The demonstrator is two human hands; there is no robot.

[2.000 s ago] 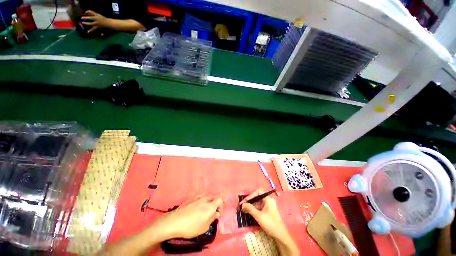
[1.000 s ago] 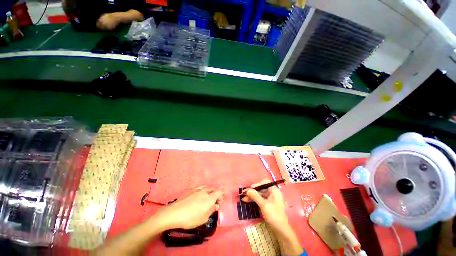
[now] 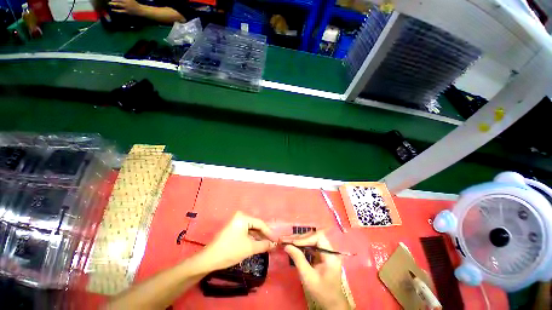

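Note:
My right hand (image 3: 316,269) holds a thin dark pen-like tool (image 3: 321,249), possibly tweezers, pointing left. My left hand (image 3: 237,242) is just left of it and pinches a small dark piece (image 3: 259,226). The fingertips of both hands meet above the red mat, and whether they touch is unclear. A black device body (image 3: 236,277) lies on the mat under my left wrist. Short black strips (image 3: 304,230) lie behind my right hand, and more are partly hidden by it. A pale patterned sheet (image 3: 346,289) shows partly beneath my right hand.
Left are patterned yellow-tan sheets (image 3: 130,212) and clear blister trays (image 3: 45,212). Right are a parts box (image 3: 370,206), tan cardboard (image 3: 396,275) with a glue gun (image 3: 425,290), a dark strip (image 3: 440,266) and a fan (image 3: 499,236). Beyond the green belt (image 3: 242,139), a person's arm (image 3: 148,12) shows.
My right hand and the tool have moved left from the black strips to meet my left hand's fingertips. My left fingers have risen slightly. The view has shifted a little.

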